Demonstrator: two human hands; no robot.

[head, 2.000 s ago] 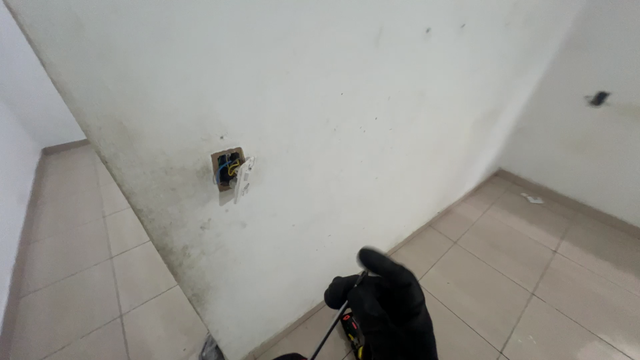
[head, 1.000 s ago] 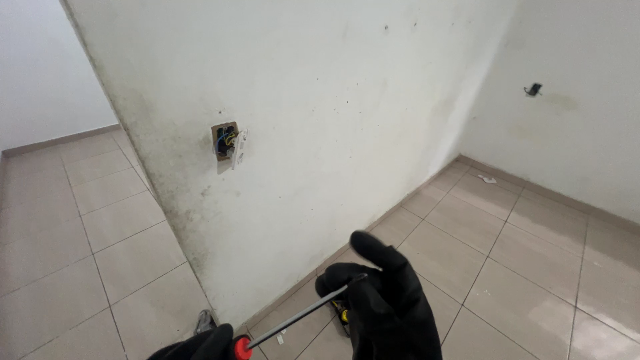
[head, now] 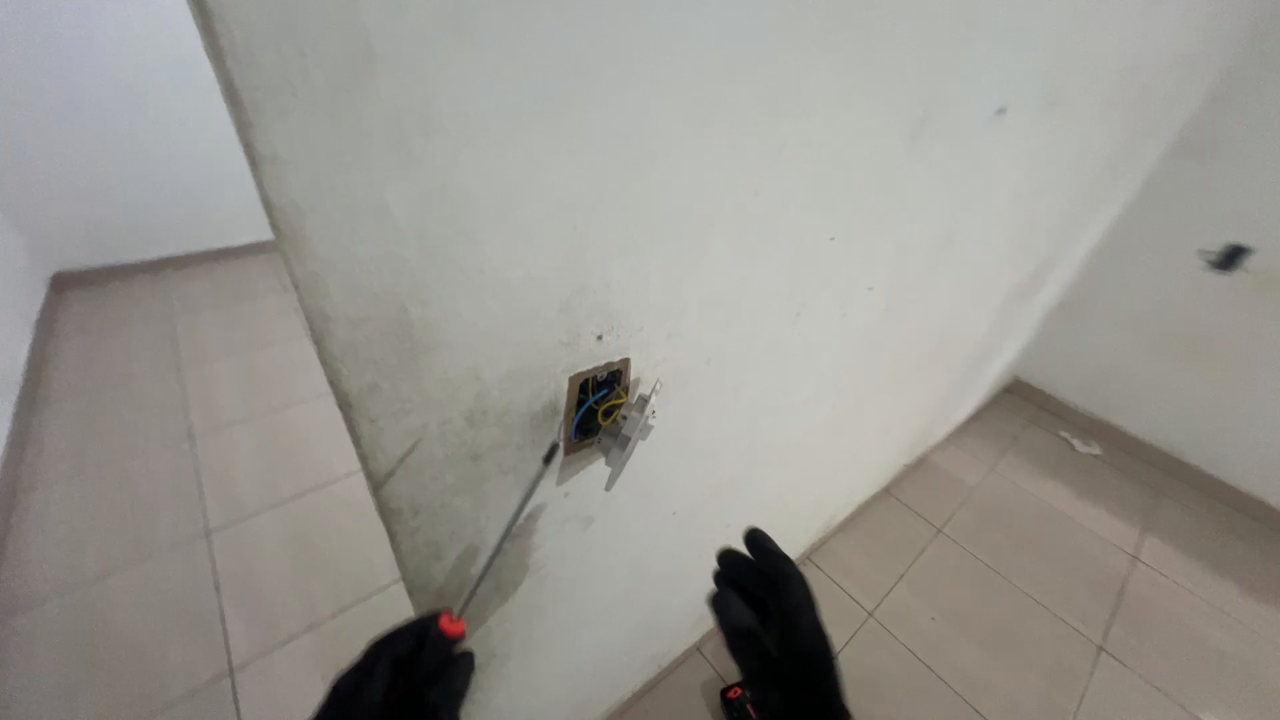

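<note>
My left hand (head: 405,668), in a black glove, grips a screwdriver (head: 507,540) by its handle, whose red end shows at the fingers. The dark tip of the shaft points up toward the lower left edge of a recessed electrical box (head: 598,405) in the wall; whether it touches cannot be told. Blue and yellow wires (head: 612,408) show in the box. A pale socket or switch plate (head: 630,437) hangs tilted out at its right side. My right hand (head: 778,630), also in a black glove, is raised below and right of the box, fingers extended, holding nothing visible.
A red and black object (head: 738,700), partly hidden, is beside my right hand at the bottom edge. The white wall (head: 760,300) ends in a vertical edge at left. Another wall opening with dark wires (head: 1228,257) is at right. A scrap (head: 1080,443) lies on the tiled floor.
My left hand has brought the screwdriver up toward the box. One second ago its shaft reached to my right hand, which is now apart from it. The view has shifted.
</note>
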